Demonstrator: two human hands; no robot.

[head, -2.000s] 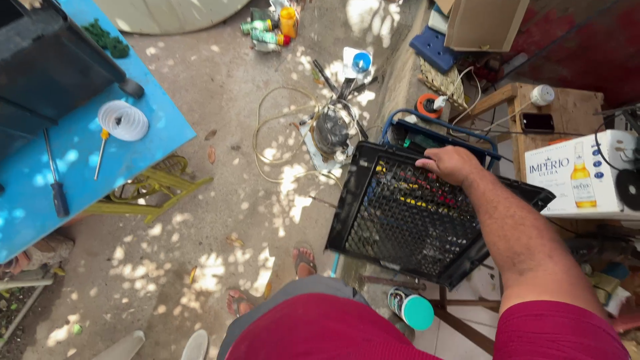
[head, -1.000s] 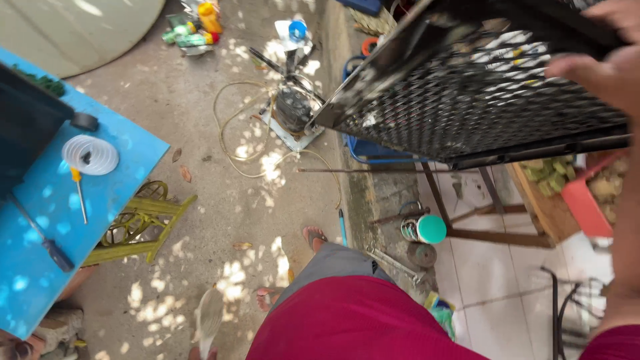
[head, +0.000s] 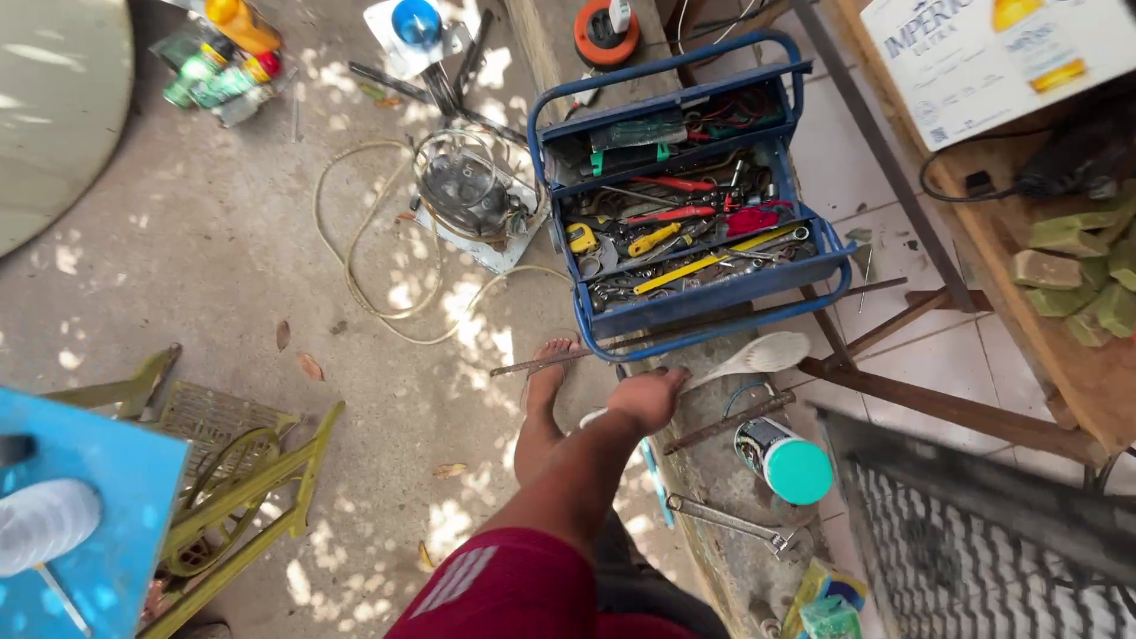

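Observation:
My left hand (head: pixel 652 399) is closed around the handle of a pale, spoon-shaped tool (head: pixel 763 353), whose broad end points right; its exact kind is unclear. Just above the hand is an open blue metal toolbox (head: pixel 701 306), with pliers, wrenches, a yellow-handled tool and a yellow strip in its trays. My right hand is out of view. A black plastic mesh crate (head: pixel 985 550), partly cut off and blurred, fills the lower right corner. Below the toolbox, an adjustable wrench (head: pixel 732 524) lies near a white tub with a turquoise lid (head: pixel 799 470).
A motor-like device (head: pixel 466 191) with a looping cord sits on the concrete. An orange cord reel (head: pixel 606 35) is above the toolbox. At right, a wooden table (head: pixel 985 231) holds a beer carton and greenish blocks. A blue tabletop (head: pixel 106 453) and a yellow-green metal frame (head: pixel 240 506) are at left.
The black crate, earlier held over the toolbox by my right hand, is now at the lower right, and the toolbox is uncovered. My left arm has come into view. The view has shifted.

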